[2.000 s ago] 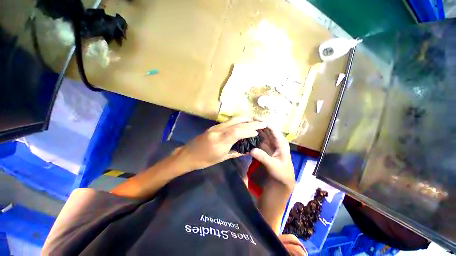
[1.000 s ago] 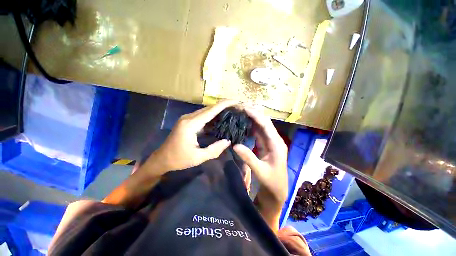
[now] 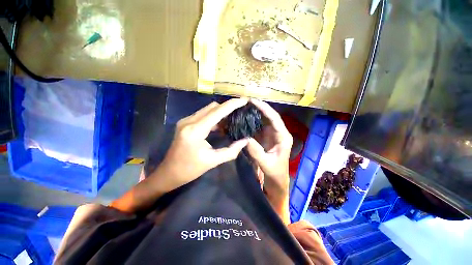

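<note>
A black spiky hair piece (image 3: 245,122) is held between my two hands just off the bench's front edge, over my lap. My left hand (image 3: 199,138) grips it from the left, with fingertips above and thumb below. My right hand (image 3: 273,137) grips it from the right in the same way. The fingertips and thumbs of both hands nearly meet around it. The hands hide its side edges. A white oval glue dish (image 3: 267,51) and a thin applicator stick (image 3: 294,36) lie on the stained mat (image 3: 233,64) beyond the hands.
Yellow tape (image 3: 207,49) edges the mat. A white cone (image 3: 349,47) and a green tip (image 3: 93,39) lie on the bench. A dark divider (image 3: 414,103) stands right. The right blue bin (image 3: 309,160) holds dark parts (image 3: 335,187); another blue bin (image 3: 96,140) is at left.
The view has shifted, so the bench sits higher in the picture and the white bottle has left it. The hair piece, mostly covered two seconds ago, now shows its spikes between both hands.
</note>
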